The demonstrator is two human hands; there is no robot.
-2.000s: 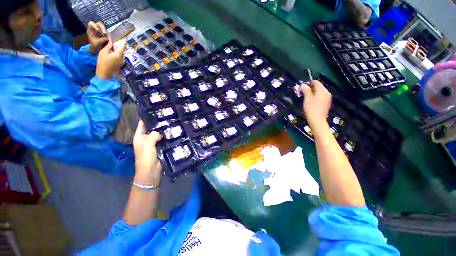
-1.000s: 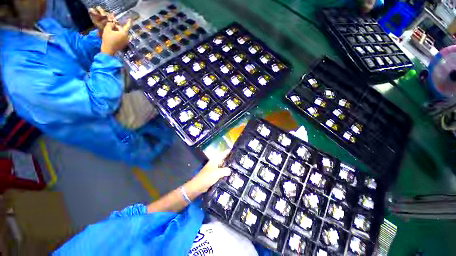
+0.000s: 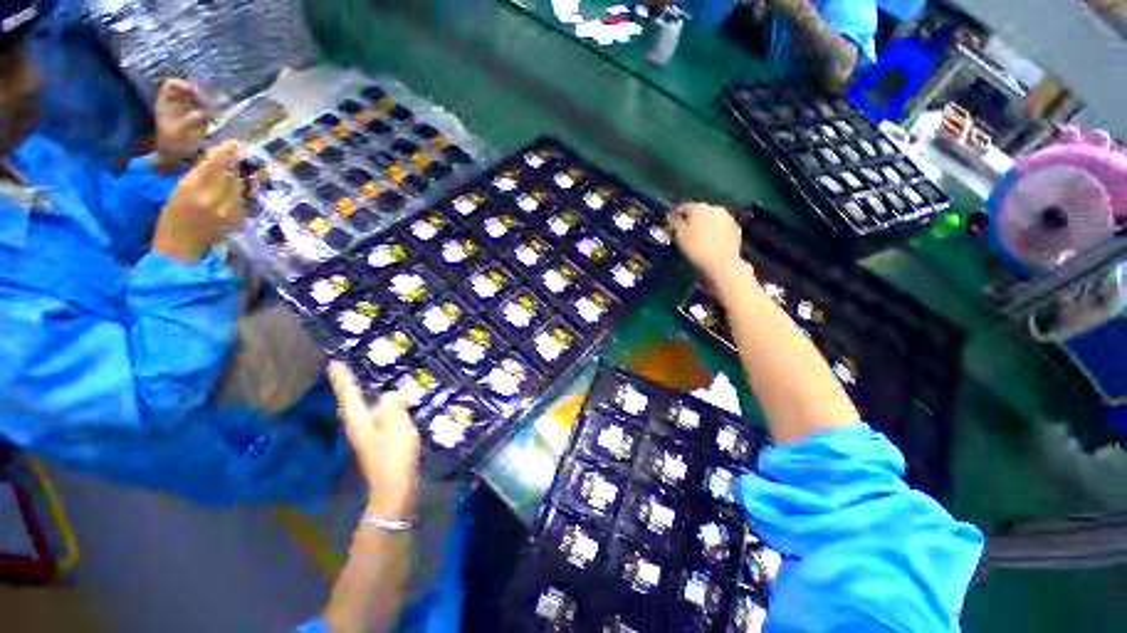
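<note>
A large black component tray (image 3: pixel 476 282), with a white and gold module in each pocket, lies tilted across the middle. My left hand (image 3: pixel 381 439) holds its near left edge, thumb and fingers at the rim. My right hand (image 3: pixel 708 237) is closed at its far right corner; a small dark tip shows at the fingertips, too blurred to name. A second filled black tray (image 3: pixel 643 501) lies nearest me, its right part hidden by my right sleeve. A third, partly filled black tray (image 3: pixel 908 328) lies behind my right forearm.
An amber Kapton sheet (image 3: pixel 667 361) and white liner paper (image 3: pixel 721 393) lie between the trays. A neighbour in blue (image 3: pixel 111 322) sits at left beside a clear blister tray (image 3: pixel 358 173). Another black tray (image 3: pixel 840 161) and a pink fan (image 3: pixel 1057 213) stand at far right.
My left hand has left the nearest tray and moved left to the middle tray's edge. My right hand, out of sight a second ago, is now at that tray's far corner.
</note>
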